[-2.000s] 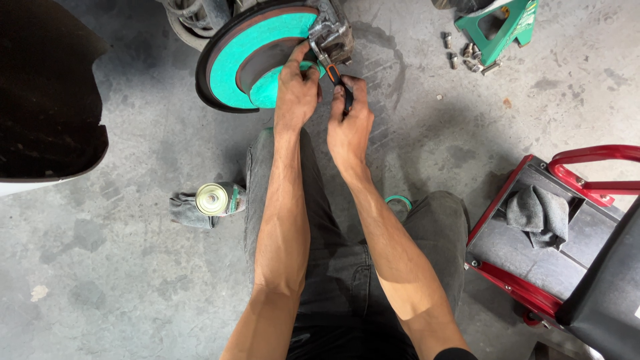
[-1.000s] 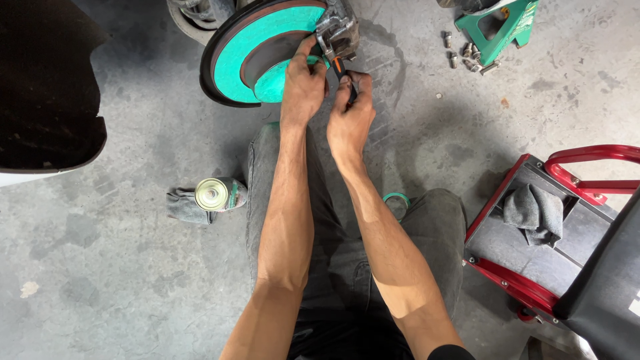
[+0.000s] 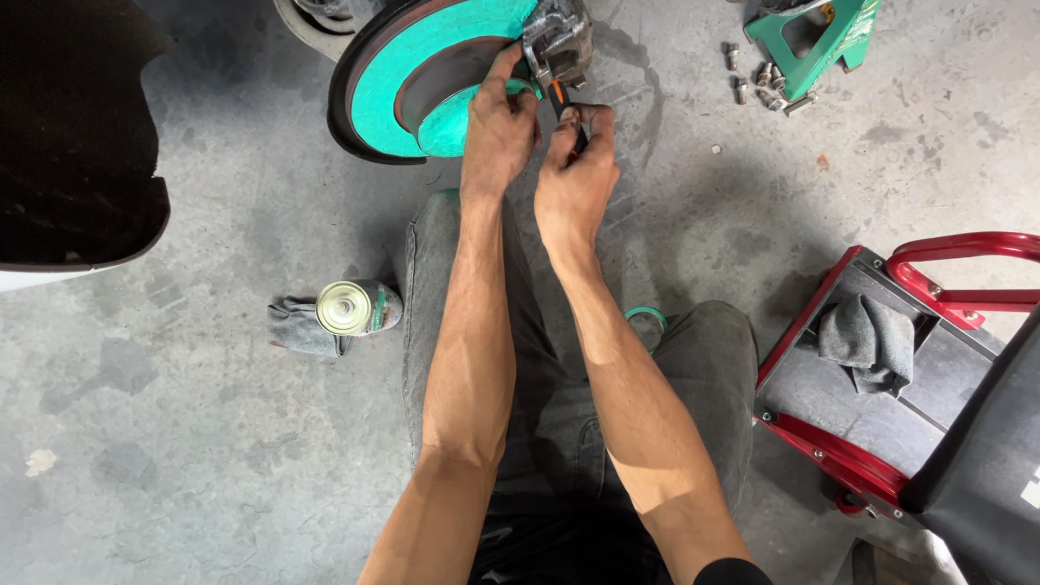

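A brake disc at the top centre is covered in green masking tape, its raised hub too. At the disc's right edge sits a metal brake caliper. My left hand lies over the hub's right side, its index finger reaching up to the caliper's left edge; whether its fingertips pinch anything is hidden. My right hand is closed on a black-and-orange tool handle, which points up at the caliper's lower edge. The tool's working end is not clearly visible.
A green jack stand stands top right beside several loose bolts. Left of my knee are a spray can and a grey cloth. A tape roll lies by my other knee. A red-framed creeper seat holds another cloth. A dark panel is at left.
My right hand has shifted slightly around the tool handle, and the handle's tilt beside the caliper has changed. My left hand stays near the hub and caliper.
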